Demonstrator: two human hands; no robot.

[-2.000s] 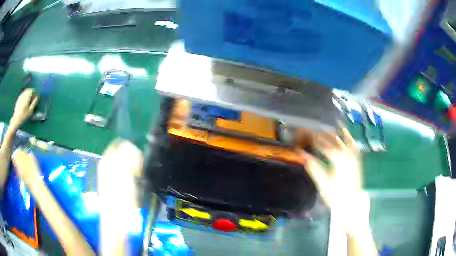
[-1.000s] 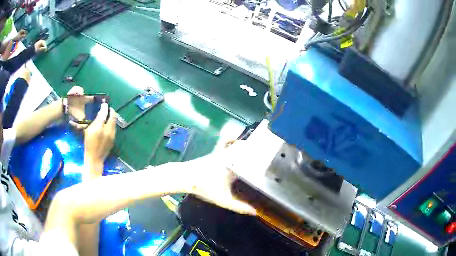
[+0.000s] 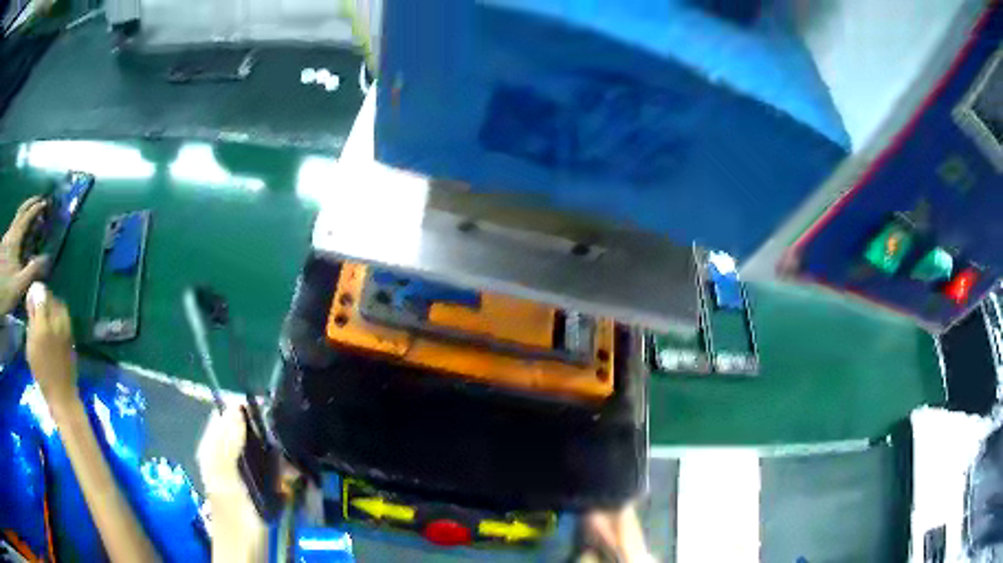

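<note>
A phone middle frame [image 3: 506, 339] with a blue patch lies in the orange fixture [image 3: 473, 372] under the silver press platen [image 3: 506, 247]. My left hand [image 3: 229, 467] is left of the black-wrapped press base [image 3: 462, 429], shut on a dark, thin phone middle frame [image 3: 262, 467], tilted and blurred. My right hand [image 3: 616, 536] is at the bottom edge, by the right end of the front button panel [image 3: 449, 530]. It is blurred and partly cut off, and its fingers are unclear.
The light-blue press housing [image 3: 616, 132] is above the platen. The control panel [image 3: 902, 231] is at right. Frames lie on the green conveyor belt [image 3: 825, 379] at both sides. A co-worker's hands [image 3: 44, 330] hold a frame at far left, above a blue plastic sheet [image 3: 110, 429].
The view has turned back to face the press. My left hand has left the platen area and is now left of the base with a frame. My right hand has come into view at the bottom.
</note>
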